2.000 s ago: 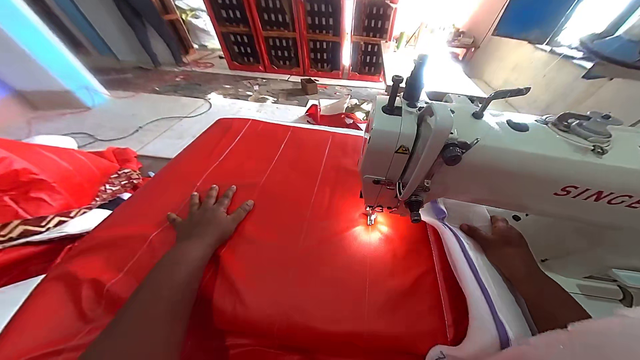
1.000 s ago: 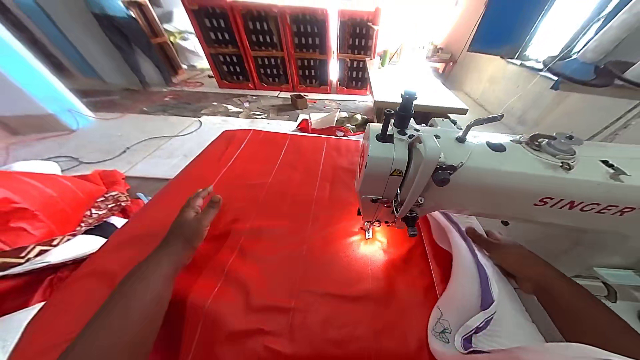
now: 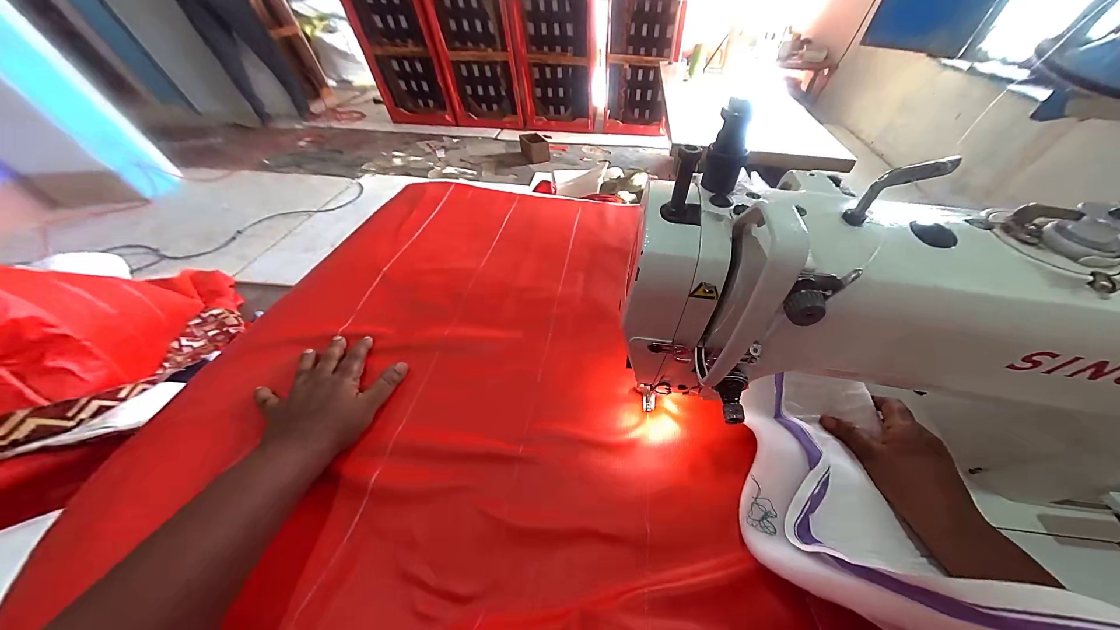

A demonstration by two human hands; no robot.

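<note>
Red fabric (image 3: 525, 490) with pale chalk-like lines spreads under the presser foot (image 3: 647, 398) of a Singer sewing machine (image 3: 875, 306), whose lamp glows on it. My left hand (image 3: 328, 398) lies on the red fabric with fingers spread, left of the needle area. Under the machine arm, my right hand (image 3: 906, 451) has its thumb and fingers on white layered fabric with purple edging (image 3: 844, 499); whether it grips the layers is not clear. That white fabric lies beside the right edge of the red fabric.
More red fabric and patterned cloth (image 3: 201, 337) are heaped at the left. A dark cable (image 3: 236, 236) runs over the pale floor. Beyond stand red-framed panels (image 3: 516, 61), a small brown box (image 3: 534, 148) and a pale table (image 3: 787, 131). A person's dark-trousered legs (image 3: 232, 52) show top left.
My left hand, raised with fingers bunched at the chalk line one second ago, now rests flat and spread on the red fabric. My right hand stays by the white fabric.
</note>
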